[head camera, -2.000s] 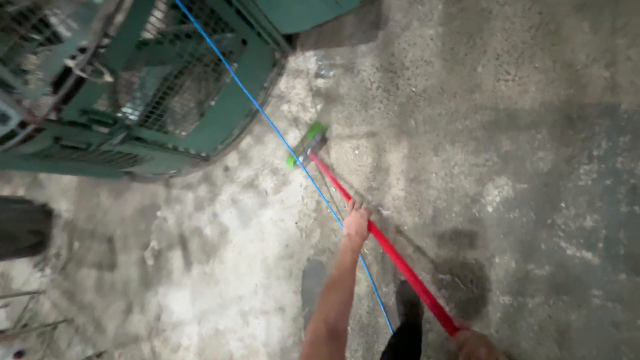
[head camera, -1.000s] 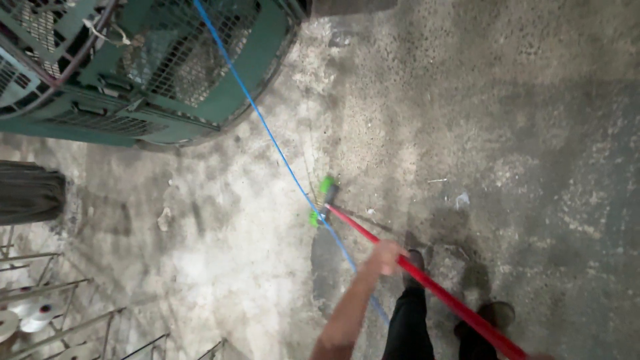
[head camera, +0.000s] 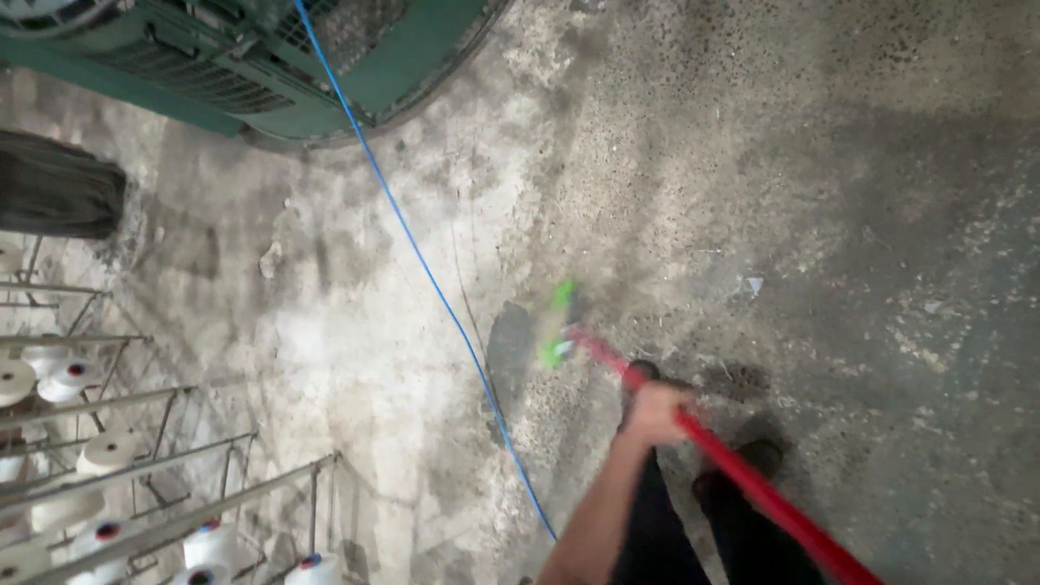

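My left hand (head camera: 660, 413) is closed around the red handle (head camera: 756, 483) of a push broom, partway along it. The handle slants from the broom head down to the bottom edge, where its far end is cut off. Green parts show at both ends of the blurred broom head (head camera: 561, 322), which is on the concrete floor (head camera: 390, 341) just beyond my shoes. My right hand is outside the view. A thin blue cord or hose (head camera: 422, 262) runs from the top left to the bottom centre, left of the broom head.
A green machine with mesh panels (head camera: 414, 77) occupies the upper left. A dark ribbed object (head camera: 61, 185) lies at the left edge. Metal racks (head camera: 162, 520) with white yarn cones (head camera: 106, 451) fill the lower left. A small pale scrap (head camera: 755, 285) lies right of the broom.
The broom head has moved from the blue line toward my shoes and is now right of the line. My right hand, on the handle two seconds ago, has left the view. More racks show as the view shifts.
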